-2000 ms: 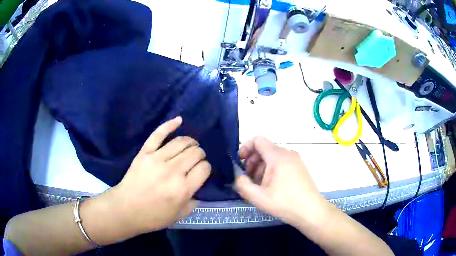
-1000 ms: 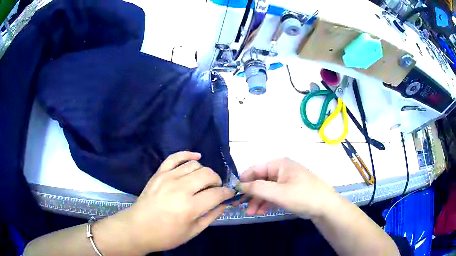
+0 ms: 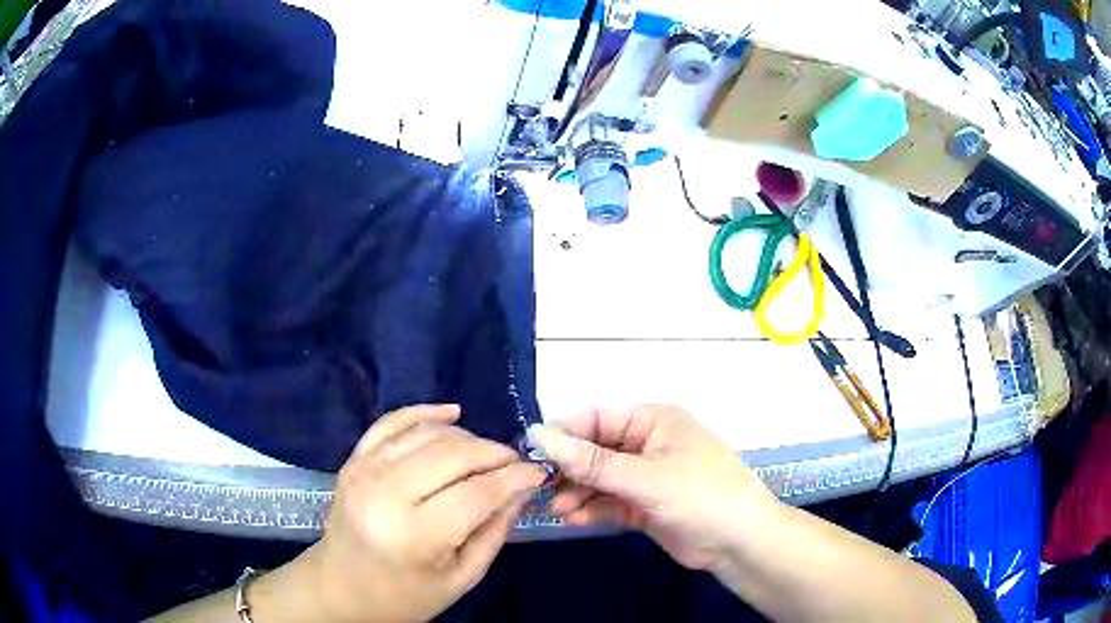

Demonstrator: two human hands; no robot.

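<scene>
The navy garment [image 3: 280,280] lies over the left of the white table, its right edge running up to the presser foot [image 3: 502,183]. My left hand [image 3: 426,499] and my right hand [image 3: 634,475] meet at the table's front edge. Both pinch the folded hem [image 3: 517,377] between thumb and fingers near its lower end; the fingertips hide part of it. The grey-blue knob [image 3: 603,185] is just right of the presser foot, on the white sewing machine.
Scissors with green and yellow handles [image 3: 790,292], orange-brown snips [image 3: 853,389], a thin black tool [image 3: 867,292] and a dark red round item [image 3: 780,183] lie right of the needle. A measuring tape [image 3: 219,501] runs along the front edge. A mint-green piece [image 3: 860,119] sits on cardboard.
My left hand has moved down from lying on the cloth to pinching its edge beside my right hand. The view has shifted, so the machine and tools appear further left.
</scene>
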